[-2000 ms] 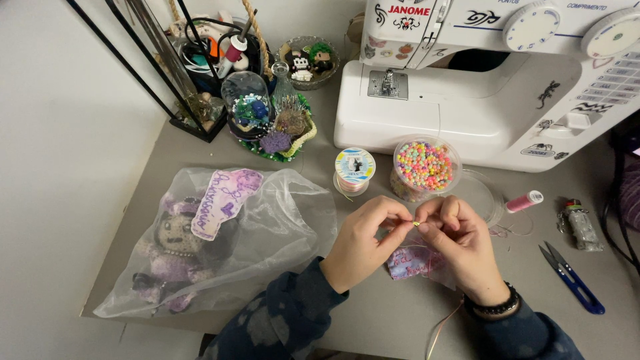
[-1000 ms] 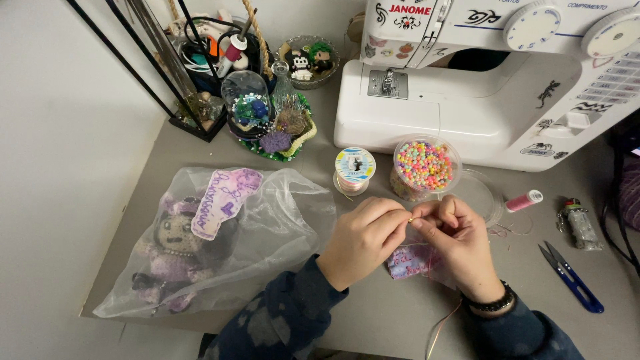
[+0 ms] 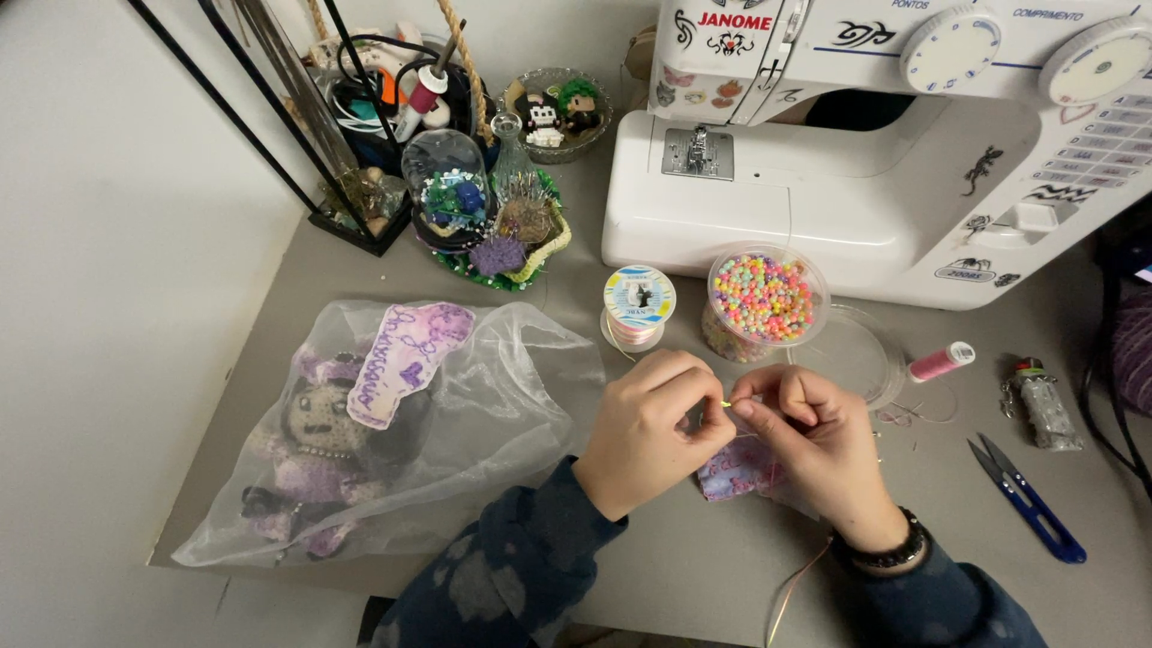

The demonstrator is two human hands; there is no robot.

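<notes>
My left hand (image 3: 661, 432) and my right hand (image 3: 819, 441) meet fingertip to fingertip, pinching a thin yellow-green cord (image 3: 727, 404) between them. A length of cord hangs below my right wrist over the table's front edge. Beneath my hands lies a purple and pink patterned fabric piece (image 3: 738, 468), partly covered by my right hand. Just beyond stand a spool of multicoloured cord (image 3: 637, 310) and a clear plastic tub of pastel beads (image 3: 765, 301). Whether a bead sits on the cord at my fingertips cannot be told.
A white sewing machine (image 3: 720, 216) fills the back right. A sheer bag with a doll (image 3: 504, 432) lies left. Rightward are a tub lid (image 3: 850, 355), a pink thread spool (image 3: 940, 362), a lighter (image 3: 1044, 405) and blue thread snips (image 3: 1030, 504). A pincushion (image 3: 526, 225) stands behind.
My fingers have shifted slightly around the cord, and the fingers of my left hand are now more curled. Both hands stay in about the same place.
</notes>
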